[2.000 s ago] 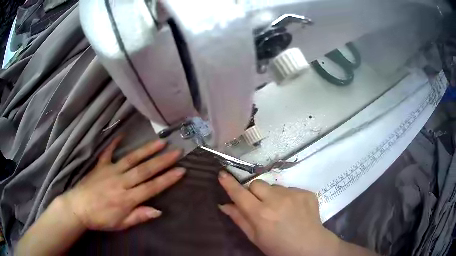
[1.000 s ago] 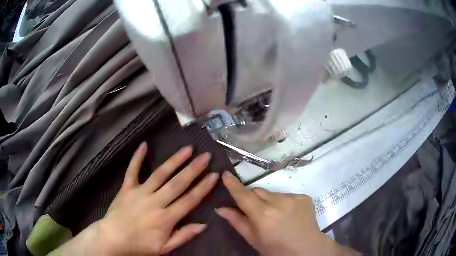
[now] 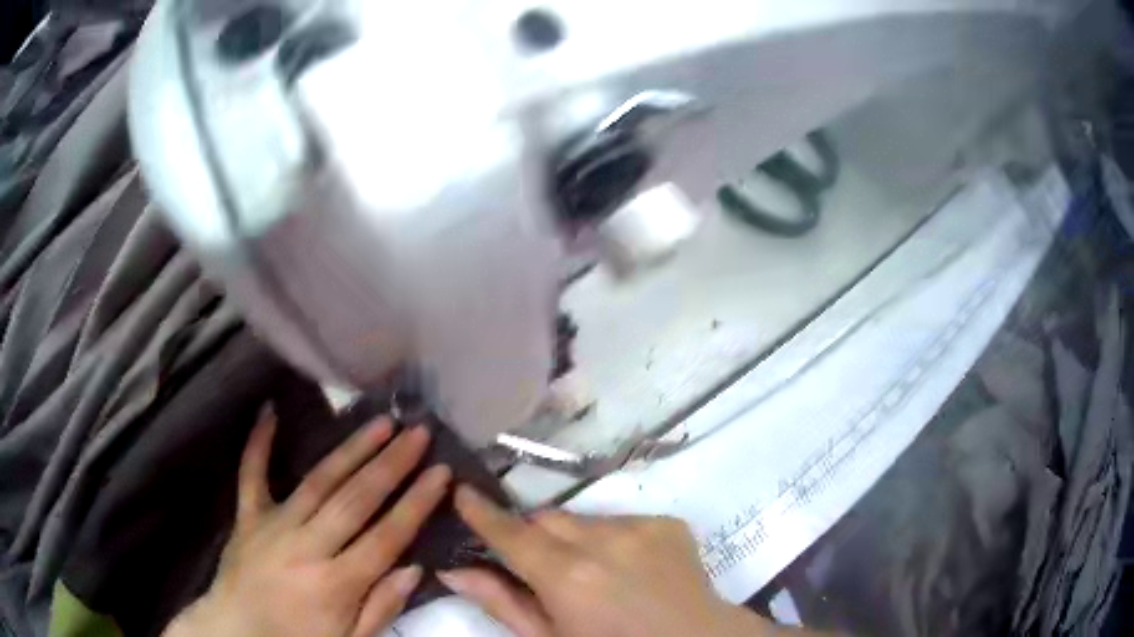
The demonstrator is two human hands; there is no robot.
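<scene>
A dark brown cloth piece (image 3: pixel 162 460) lies under the head of the white sewing machine (image 3: pixel 410 187). My left hand (image 3: pixel 311 548) lies flat on the dark cloth with its fingers spread, the fingertips just in front of the needle area. My right hand (image 3: pixel 597 560) is to its right, index fingertip and thumb on the cloth's right edge beside the silver edge guide (image 3: pixel 541 451). The presser foot and needle are blurred and mostly hidden by the head. A yellow-green patch (image 3: pixel 81 615) shows at the lower left.
Grey-brown cloth (image 3: pixel 87 299) is heaped in folds at the left. Dark green scissor handles (image 3: pixel 783 193) lie on the bed behind the head. A white strip with ruler marks (image 3: pixel 796 485) runs along the table edge. More grey cloth (image 3: pixel 970 498) hangs at the right.
The view has shifted, moving the machine and hands left and lower. Since two seconds ago, my left hand has moved closer to my right, and the grey-brown panel near the foot has given way to dark cloth.
</scene>
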